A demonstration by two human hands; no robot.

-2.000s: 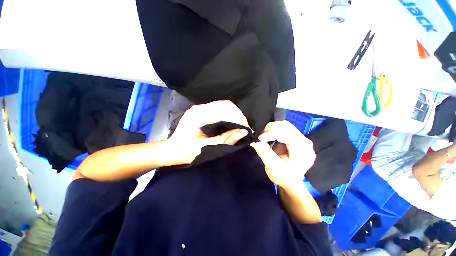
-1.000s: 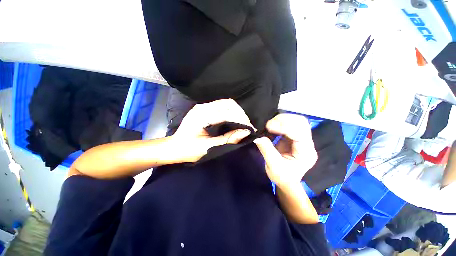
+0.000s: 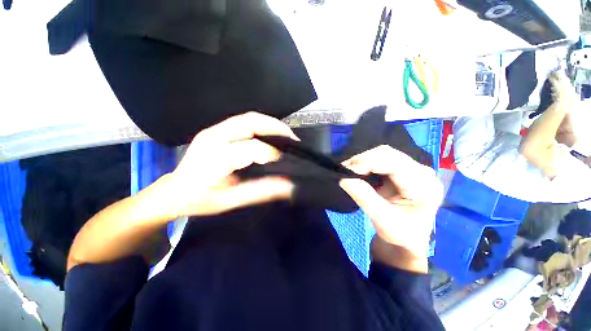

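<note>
A black fabric piece [image 3: 317,184] is stretched between my two hands above my lap, in front of the table edge. My left hand [image 3: 230,165] holds its left part, fingers above and thumb below, slightly blurred. My right hand [image 3: 398,187] pinches its right end between thumb and fingers. A larger black fabric panel [image 3: 201,84] lies flat on the white table behind my hands, its curved edge near the table's front edge. Whether the held piece joins that panel is hidden behind my left hand.
Scissors with green and yellow loops [image 3: 416,84] and black snips [image 3: 382,33] lie on the table [image 3: 343,71]. Blue crates [image 3: 144,165] with black pieces stand below. Another person in white [image 3: 496,158] sits at the right.
The view has turned right. My hands have moved apart with the black piece now stretched between them. The panel on the table now lies flatter and further left.
</note>
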